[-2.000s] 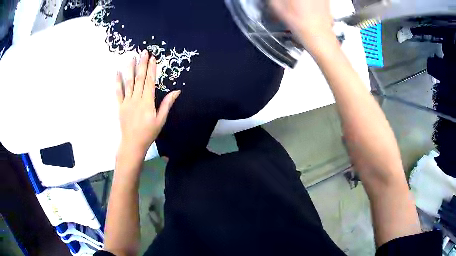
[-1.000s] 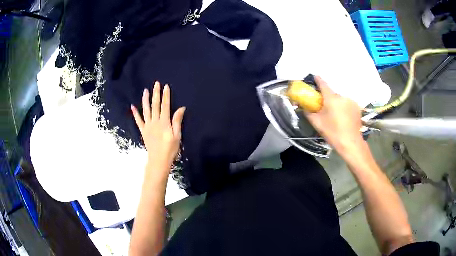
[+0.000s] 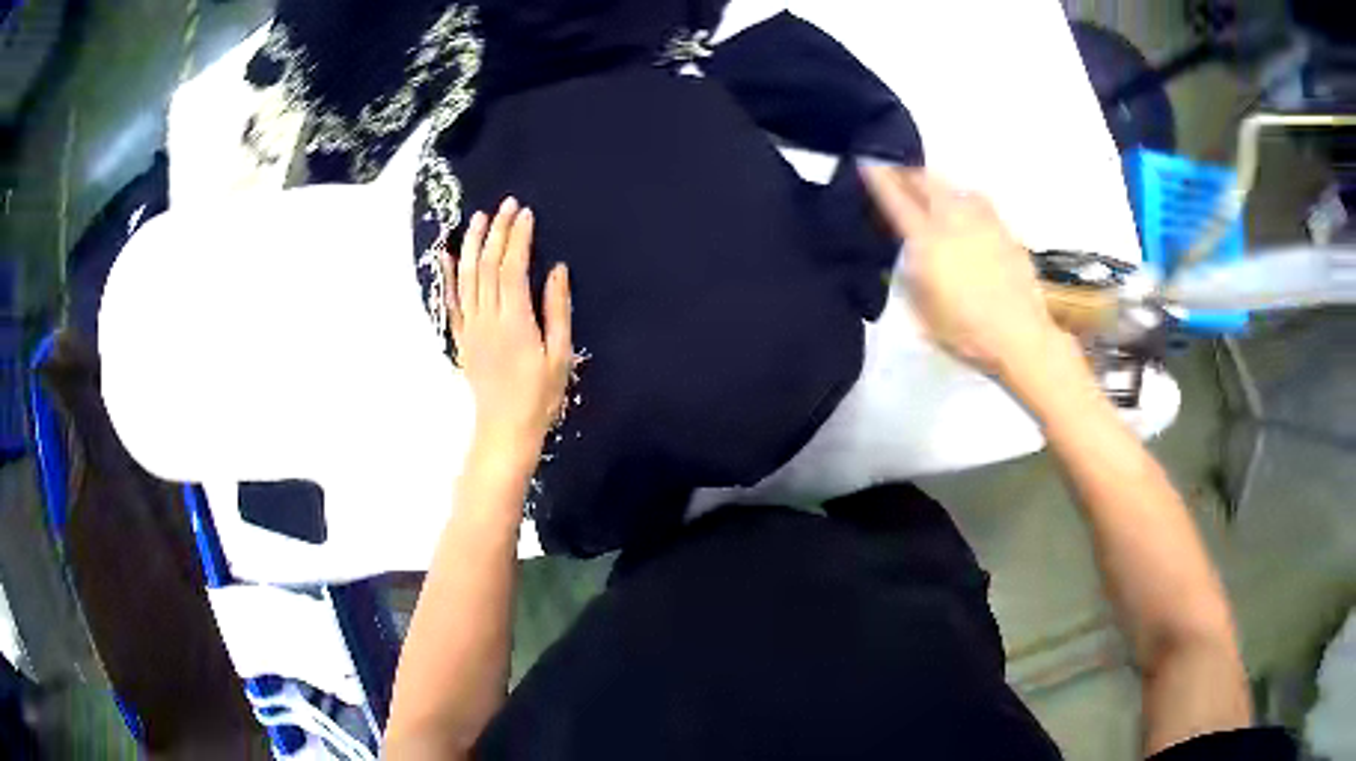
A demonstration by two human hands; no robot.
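Note:
The black garment [image 3: 669, 283] with cream-gold embroidery lies spread on the white padded board [image 3: 283, 357]. My left hand [image 3: 509, 335] lies flat on it near its embroidered left edge, fingers spread, gripping nothing. My right hand [image 3: 964, 275] is blurred at the garment's right side, its fingertips over the black sleeve [image 3: 818, 89]; whether it pinches the cloth cannot be told. The steam iron [image 3: 1093, 305], blurred and partly hidden behind my right wrist, is at the board's right end, out of my hand.
A blue slotted rest [image 3: 1190, 223] is at the board's right edge. A whitish hose [image 3: 1279, 278] runs off right from the iron. A dark rounded rectangle [image 3: 283, 510] shows at the board's lower left. White hangers [image 3: 305, 721] hang below left.
My right hand has let go of the iron, now at the board's right end, and moved up to the sleeve. My left hand stays flat, now nearer the garment's embroidered left edge.

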